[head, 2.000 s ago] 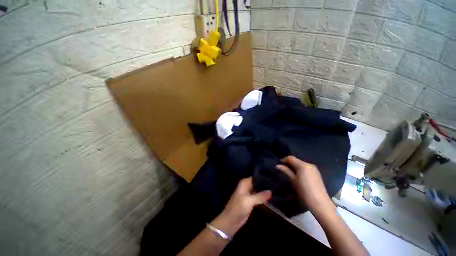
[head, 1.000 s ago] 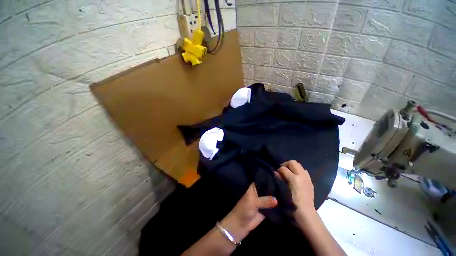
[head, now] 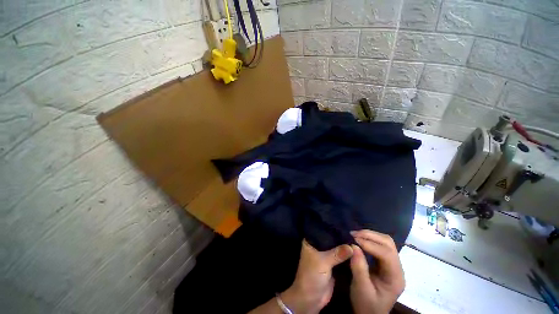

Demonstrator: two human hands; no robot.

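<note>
A dark navy or black garment (head: 368,165) lies in a large soft heap left of the sewing machine and hangs down over the table's front edge. Two rounded white patches (head: 252,182) show on its left side. My left hand (head: 315,276) is closed on the cloth at the heap's near edge, thumb on top. My right hand (head: 380,270) pinches the same cloth just to the right, its fingertips close to my left thumb. The fingers under the cloth are hidden.
The cream sewing machine head (head: 490,168) stands at the right over the white table (head: 441,276). Blue-handled snips (head: 543,292) lie at the right edge. A brown cardboard panel (head: 202,129) leans behind the garment, below a yellow plug (head: 225,61). Brick-patterned walls enclose the corner.
Both hands have moved down along the cloth towards me and closer together. The view has shifted, and the garment's near part has been gathered and shifted slightly.
</note>
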